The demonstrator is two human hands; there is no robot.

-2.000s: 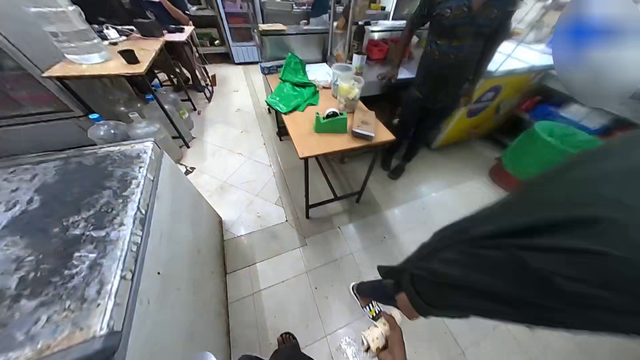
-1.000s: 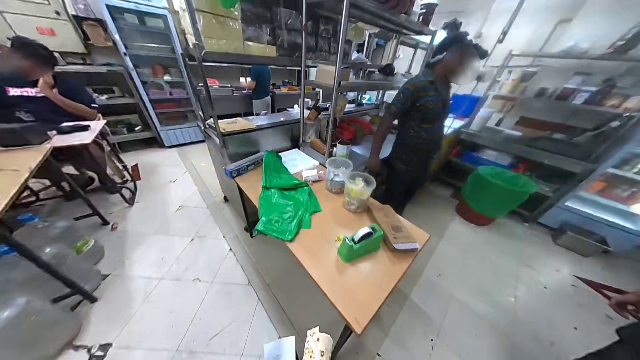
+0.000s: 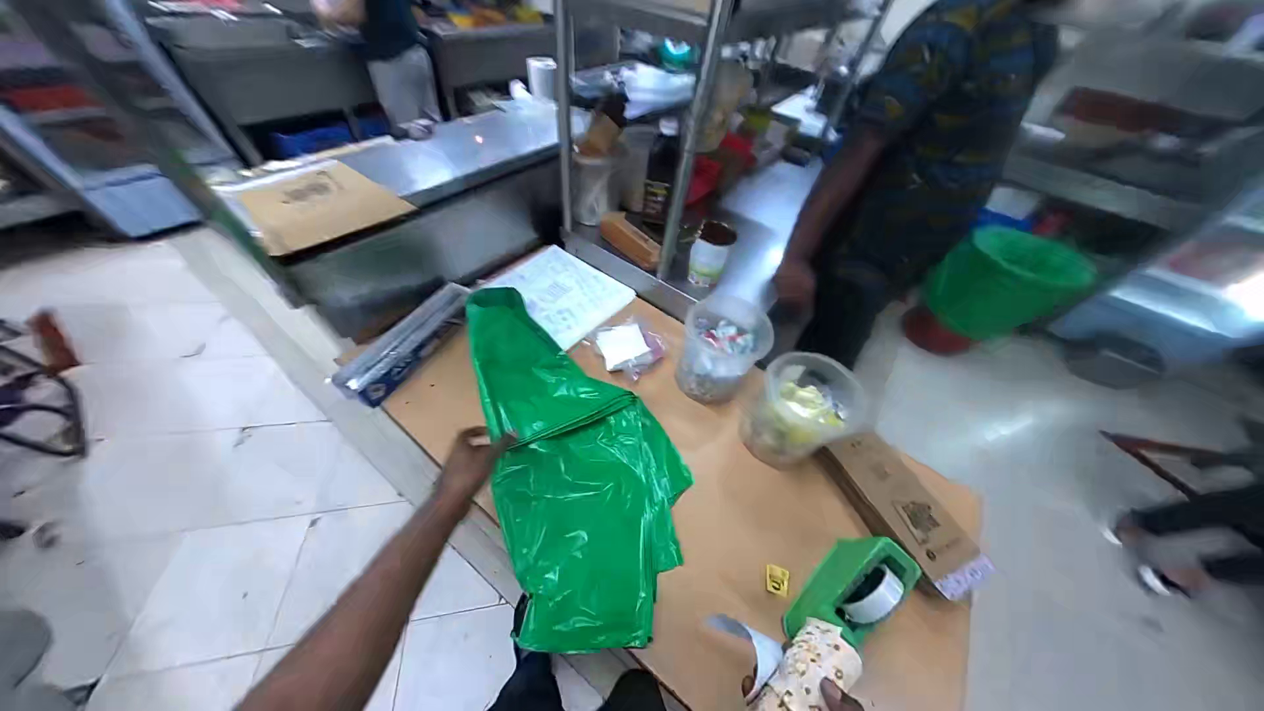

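My left hand [image 3: 479,459] reaches in from the lower left, its fingers at the left edge of the green plastic bags [image 3: 578,494], which lie folded on the wooden table [image 3: 726,523]. Whether the fingers pinch the plastic is unclear. At the bottom right, my right hand [image 3: 834,696], partly out of view, is shut on a patterned paper-wrapped roll [image 3: 812,667] with a white paper piece [image 3: 760,647] beside it. Just above the roll stands a green tape dispenser [image 3: 851,592] with a roll of clear tape.
Two clear plastic tubs [image 3: 724,346], a long cardboard box [image 3: 904,513], papers [image 3: 563,291], a small plastic packet [image 3: 627,346] and a foil or film box [image 3: 405,341] are on the table. A metal shelf post [image 3: 696,138] rises behind. A person [image 3: 918,148] stands beyond the table's right side.
The table and green bags have come much nearer in view. My left hand, not seen earlier, is now at the bags. The patterned roll remains in my right hand, now near the tape dispenser.
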